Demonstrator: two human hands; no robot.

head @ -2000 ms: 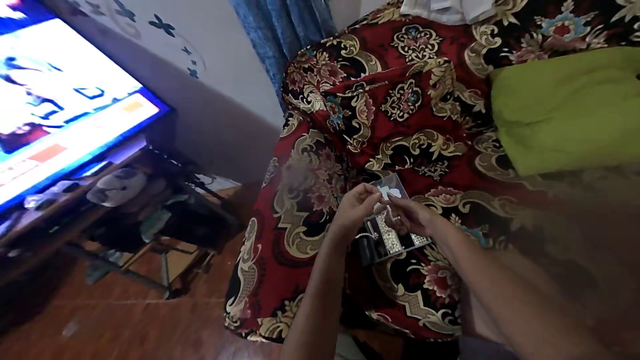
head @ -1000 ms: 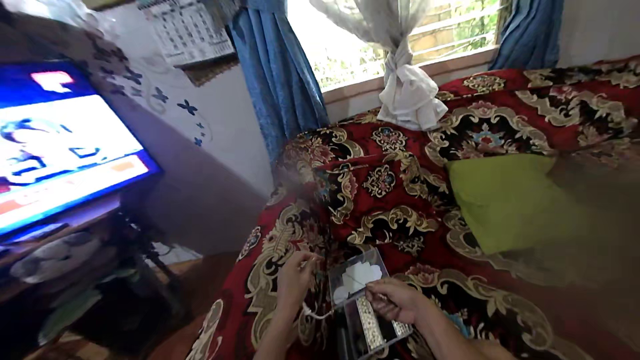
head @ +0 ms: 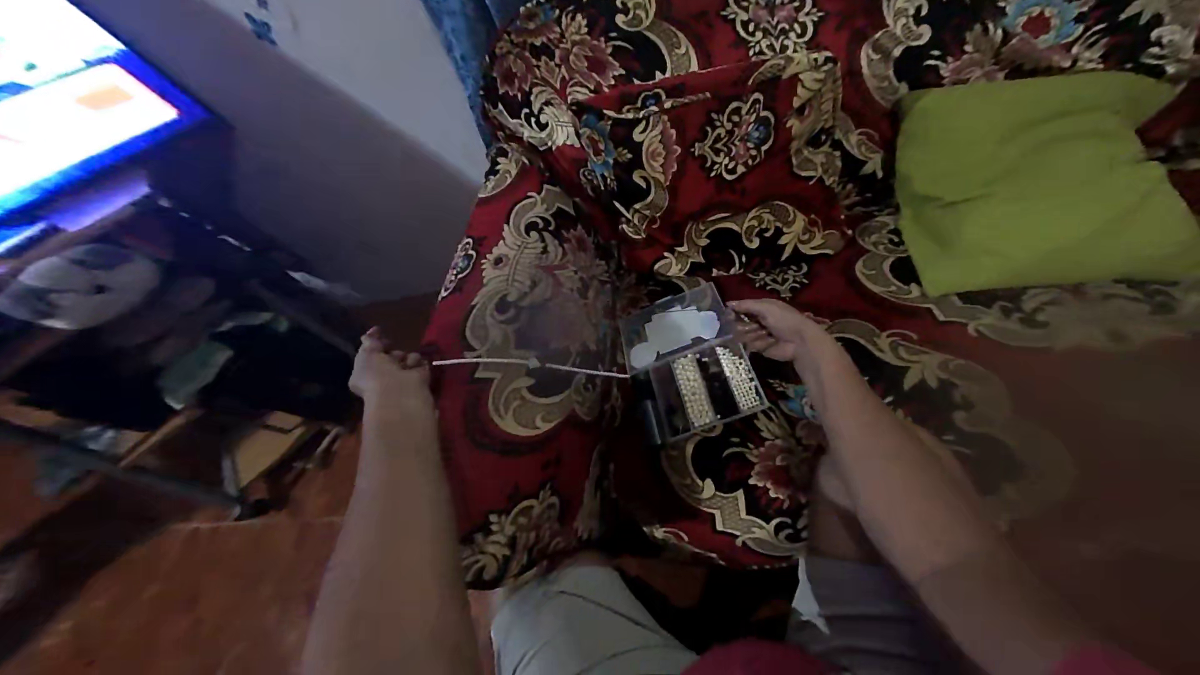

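My left hand (head: pixel 386 367) is held out to the left, its fingers closed on one end of a thin white cord (head: pixel 487 361). The cord runs right, with a small knot or bead midway, to the edge of a clear plastic box (head: pixel 666 433). That box lies on the patterned sofa cover with its lid open; strips of pearl-like beads (head: pixel 694 389) fill some compartments, and a white piece (head: pixel 680 330) lies in the lid. My right hand (head: pixel 773 330) is at the lid's right edge, fingers bent. Whether it grips the lid or the cord's other end cannot be told.
A red, black and gold floral cover (head: pixel 525 309) drapes the sofa. A green cushion (head: pixel 1041 183) lies at the upper right. To the left stand a lit television (head: pixel 75 103) and a cluttered stand (head: pixel 272 337) with a dark frame, above a reddish floor (head: pixel 206 581).
My hands have moved well apart, the left one out to the left, and the cord now stretches from it to the box. The view has tilted down since one second ago.
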